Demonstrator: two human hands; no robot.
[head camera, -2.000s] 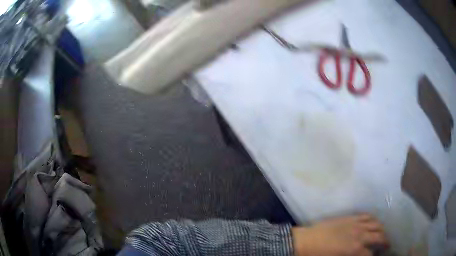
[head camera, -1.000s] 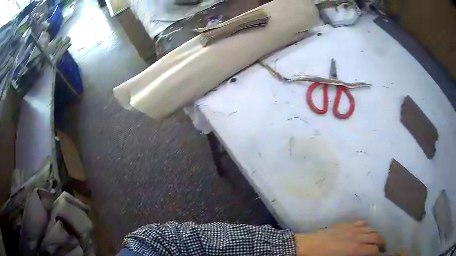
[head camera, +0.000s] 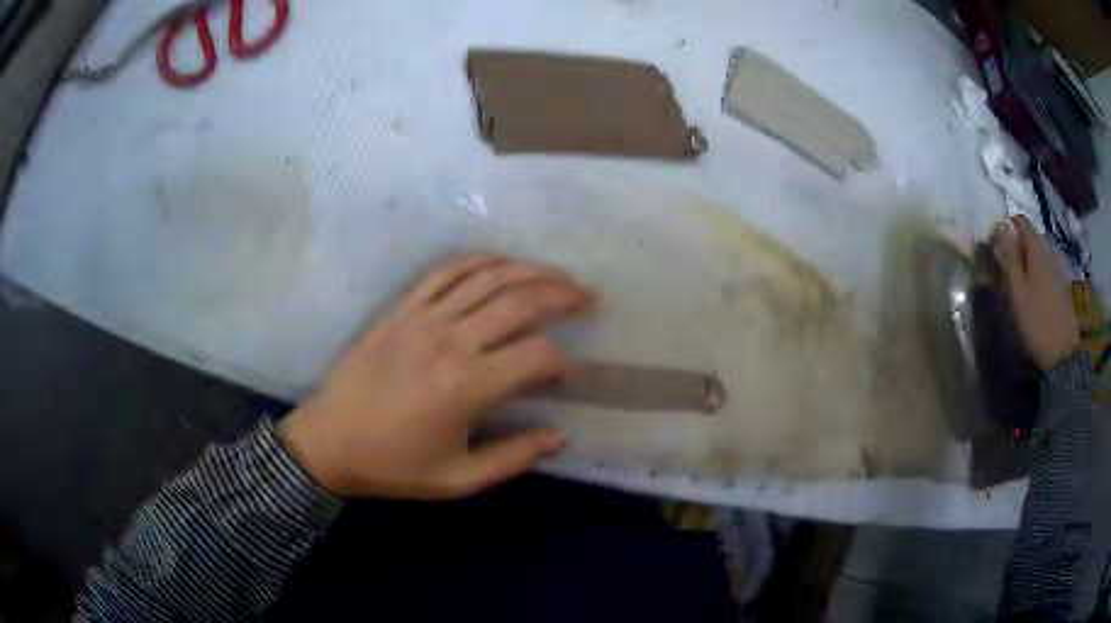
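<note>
A narrow brown folded tab (head camera: 640, 387) lies on the whitish cloth near the front edge, its shaped end to the right. My left hand (head camera: 445, 377) rests over its left end, palm down with fingers spread; whether it grips the tab is hidden. My right hand (head camera: 1042, 292) is at the right edge, closed round the steam iron (head camera: 962, 335), which is blurred and tilted beside a dark plate. A brown block of stacked tabs (head camera: 579, 104) lies at top centre. A paler fabric blank (head camera: 794, 112) lies to its right.
Red-handled scissors (head camera: 186, 49) lie at the upper left, cut off by the frame. The pressing table (head camera: 244, 292) has a curved front edge and brown scorch stains. Dark and maroon items (head camera: 1036, 110) and cables are at the upper right. Dark cloth shows below the edge.
The view has swung right and down to the table front. My left hand now lies over a narrow tab, and my right hand with the iron has come into view. The floor and pale board are gone.
</note>
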